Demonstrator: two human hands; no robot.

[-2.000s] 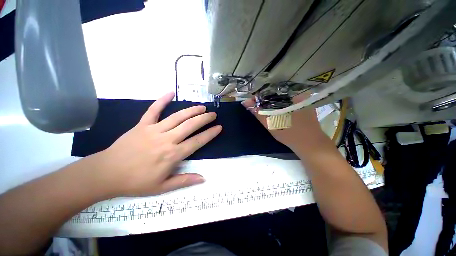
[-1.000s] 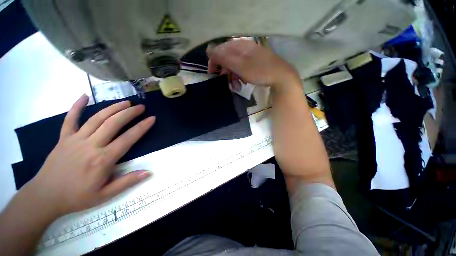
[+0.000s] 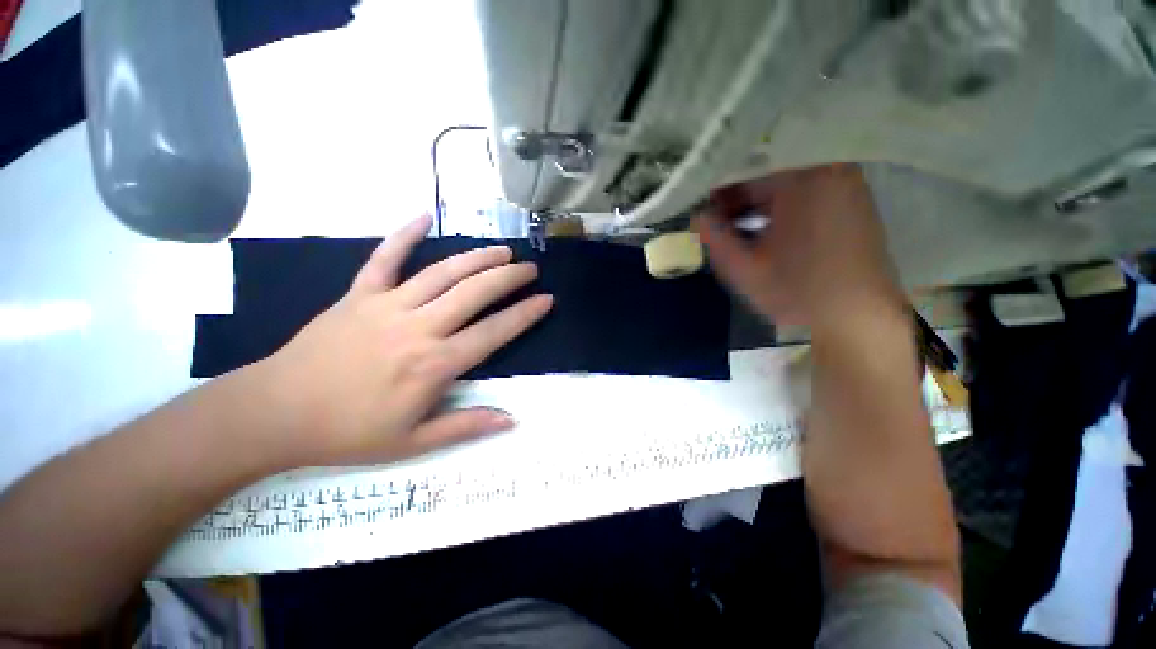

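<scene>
A long black cut panel [image 3: 621, 317] lies on the white machine table, its left end stepped, its upper edge at the presser foot [image 3: 538, 231]. My left hand [image 3: 406, 349] rests flat on it with fingers spread, left of the foot. My right hand [image 3: 805, 247] is blurred, raised at the right of the cream knob [image 3: 674, 255], under the machine head [image 3: 761, 89]. Its fingers are bent near a small whitish thing; whether they hold it I cannot tell. A dark grey patch [image 3: 751, 332] shows at the panel's right end.
A rounded grey attachment [image 3: 165, 127] hangs at upper left. Black fabric [image 3: 51, 95] lies behind it, and a red edge shows in the corner. A printed ruler scale [image 3: 507, 488] runs along the front edge. Dark scissors [image 3: 936, 345] and hanging black pieces [image 3: 1014, 418] are at right.
Since one second ago the view has swung back, bringing the grey attachment in. My right hand is now beside the knob instead of behind the panel's right end. My left hand stays flat on the panel.
</scene>
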